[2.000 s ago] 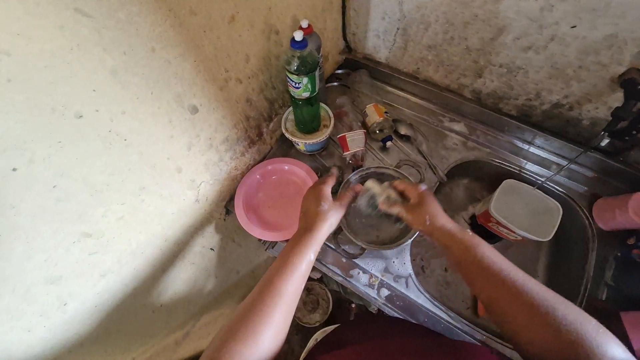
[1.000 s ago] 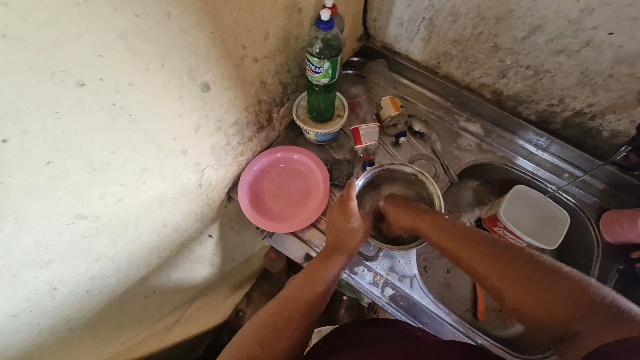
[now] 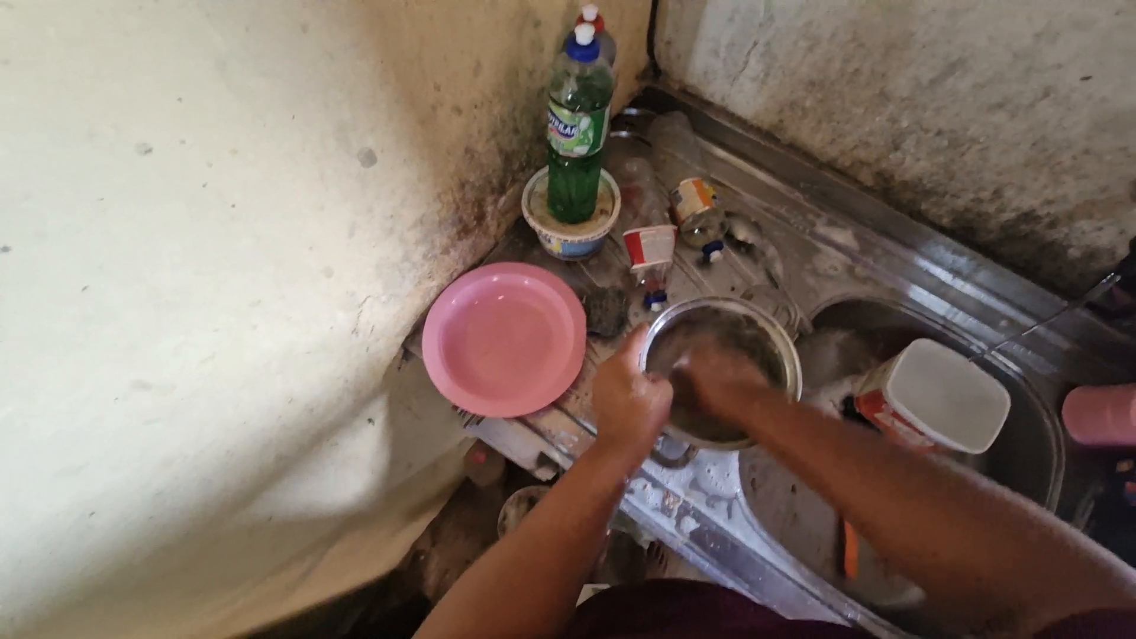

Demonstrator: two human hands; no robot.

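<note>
A round metal pot (image 3: 792, 368) rests on the ribbed drainboard, left of the sink basin. My left hand (image 3: 628, 390) grips its left rim, thumb at the edge. My right hand (image 3: 714, 377) reaches down inside the pot, blurred; its fingers and whatever they hold cannot be made out. Left of my left hand lies a pink plastic plate (image 3: 504, 339). Behind it, a bottle of green liquid (image 3: 577, 142) with a blue cap stands on a lidded tub (image 3: 571, 241). Two clear plastic bottles with labels, one red and white (image 3: 650, 247), one orange (image 3: 695, 200), lie beyond the pot.
The metal sink basin (image 3: 1056, 461) is at the right, holding a white rectangular tub (image 3: 948, 395) and an orange-handled item (image 3: 850, 548). A pink cup (image 3: 1100, 414) stands past its right edge. Stained walls (image 3: 266, 266) border the drainboard at left and back.
My right hand, two seconds ago above the pot with a light-coloured wad, has gone down inside it. My left hand has taken hold of the rim. The view has shifted somewhat.
</note>
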